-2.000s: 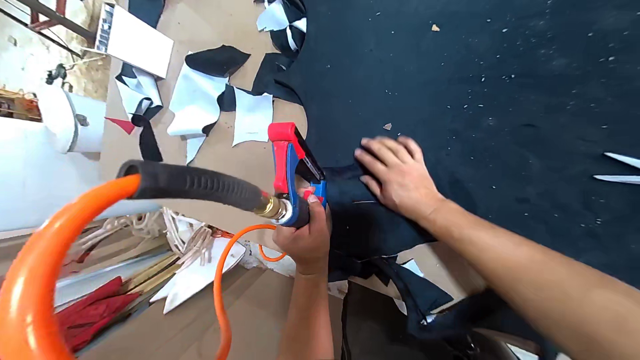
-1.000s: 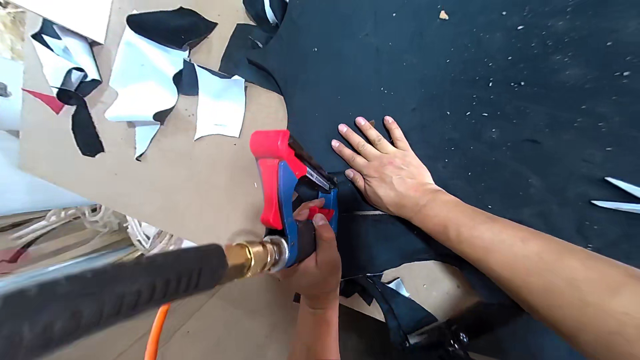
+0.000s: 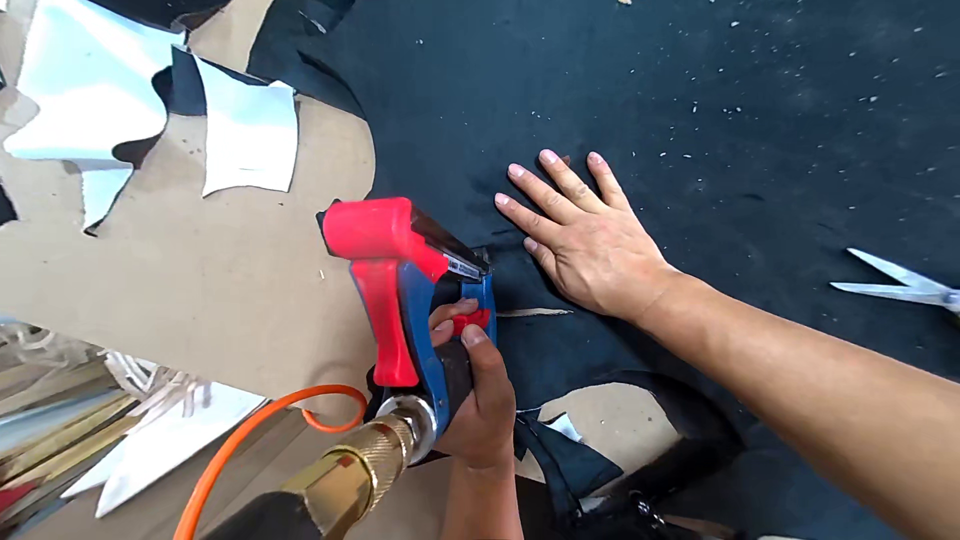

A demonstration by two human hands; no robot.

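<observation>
My left hand [image 3: 480,375] is closed around the grip of a red and blue pneumatic tool, probably a stapler [image 3: 390,285], with fingers by its red trigger. A brass coupling [image 3: 360,465] joins its grip to a thick black-sleeved hose. The tool's nose rests at or just above a large dark sheet, fabric or leather [image 3: 735,150]; exact contact cannot be told. My right hand [image 3: 600,247] lies flat on that sheet, palm down and fingers spread, right of the nose. Between nose and wrist, a narrow slit or light strip [image 3: 534,311] shows in the sheet.
Open scissors [image 3: 900,289] lie on the sheet at the right. White and black scraps [image 3: 251,135] lie on brown board [image 3: 187,262] at the upper left. An orange hose [image 3: 232,442] loops at the lower left, near piled strips [image 3: 60,427]. Dark scraps [image 3: 570,457] lie by an opening at the lower middle.
My right hand has gone from bent fingers to lying flat and spread. The tool has stayed in my left hand near the sheet's edge. The view has moved closer.
</observation>
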